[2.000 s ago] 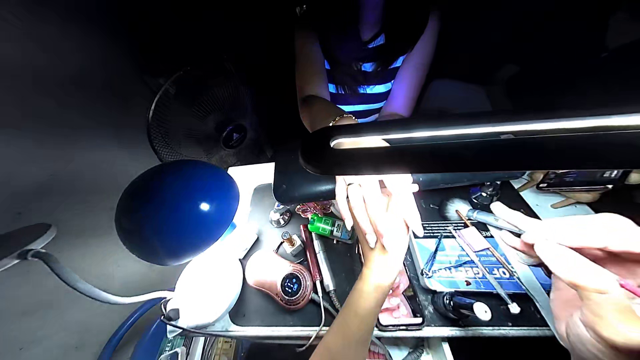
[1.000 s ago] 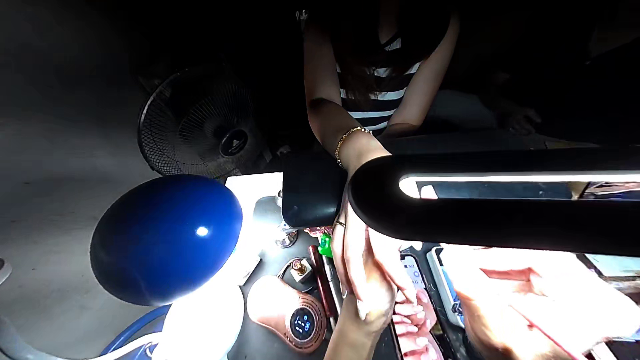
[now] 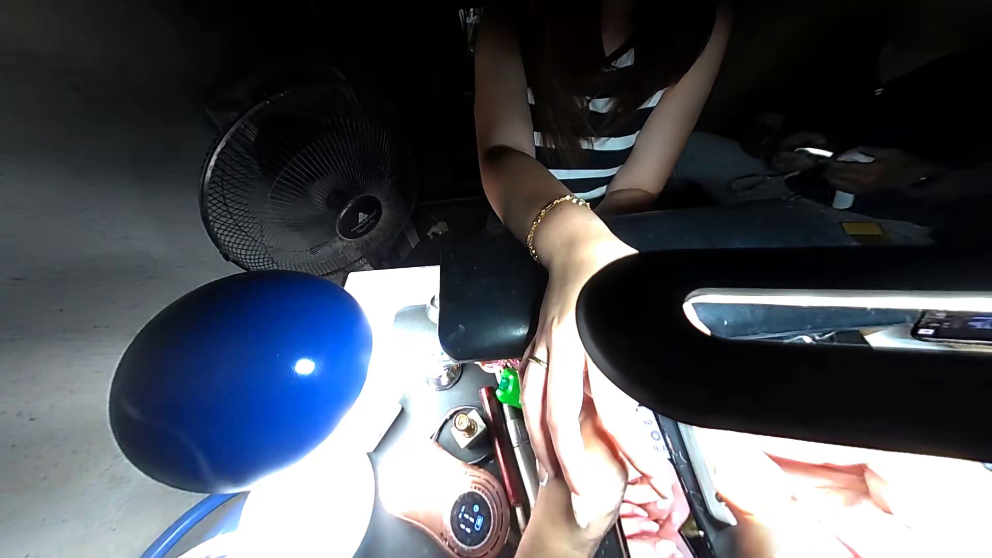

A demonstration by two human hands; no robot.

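My left hand (image 3: 593, 480) holds the hand (image 3: 566, 341) of a person seated opposite, whose fingers lie over mine; a ring and a gold bracelet (image 3: 546, 221) show on that person. At the lower right, my right hand (image 3: 821, 488) is overexposed, and what its fingers hold is unclear. The black lamp head (image 3: 775, 395) with a long slot passes above both and hides part of them. Beside my left hand lie a dark red pen-like tool (image 3: 504, 446), a silver one (image 3: 521, 442), a green bottle (image 3: 508, 386) and a rose-gold device with a round display (image 3: 473, 519).
A blue lamp shade (image 3: 240, 380) stands at the left, before a black fan (image 3: 310, 178). A black armrest pad (image 3: 488, 298) lies under the person's wrist. A small square bottle (image 3: 467, 426) and a phone (image 3: 957, 325) are on the table. Another person's hands (image 3: 860, 170) show at the back right.
The purple-blue light on the seated person is gone. The brush-like tool seen in my right hand two seconds ago no longer shows. The view has moved closer, with the lamp head covering more.
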